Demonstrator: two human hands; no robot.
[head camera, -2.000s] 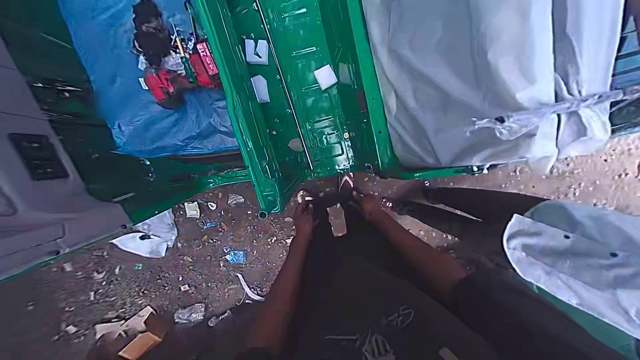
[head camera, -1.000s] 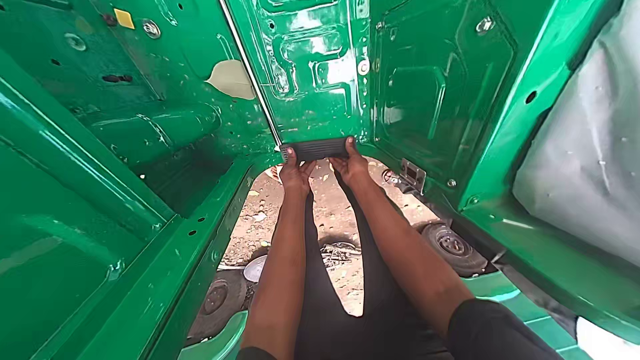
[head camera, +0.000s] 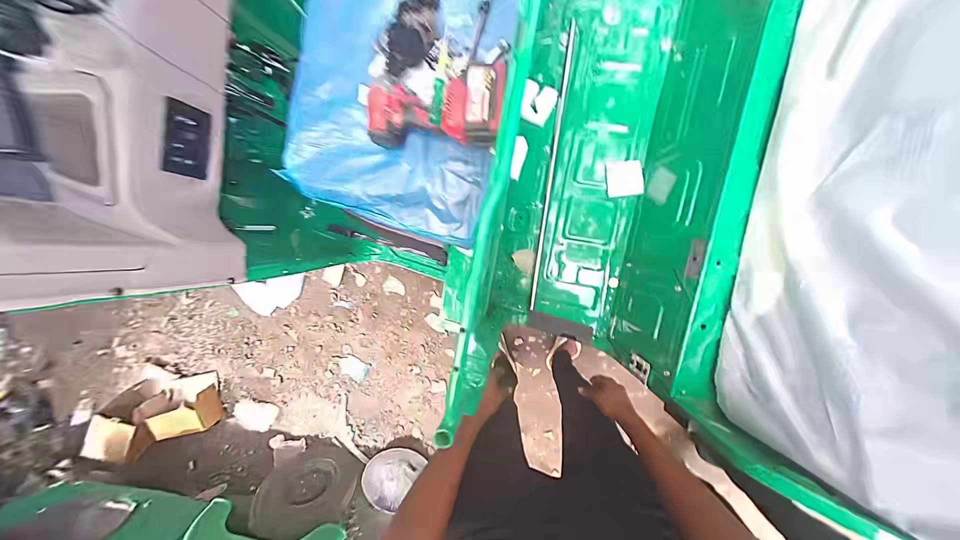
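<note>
My left hand (head camera: 498, 384) is low beside my dark trousers, just right of the end of a green tube; its fingers are partly hidden and blurred. At the right side of my trousers is my right hand (head camera: 606, 394), its fingers bent against the cloth, with no object visible in it. A dark ribbed strip (head camera: 561, 324) lies across the near end of the green metal vehicle body (head camera: 592, 217), above both hands and apart from them. White square pieces (head camera: 624, 178) rest on the green panel, beside a long thin metal rod (head camera: 553, 165).
Red power tools (head camera: 472, 101) lie on a blue plastic sheet (head camera: 375, 180). A grey door panel (head camera: 127, 210) stands at left, a white cover (head camera: 847, 300) at right. An opened cardboard box (head camera: 180, 409), a round metal bowl (head camera: 391, 478) and litter are on the dirt ground.
One second ago both hands held the dark ribbed strip; now they are off it, lower, by my trousers, and the strip lies on the green body. The view has shifted widely.
</note>
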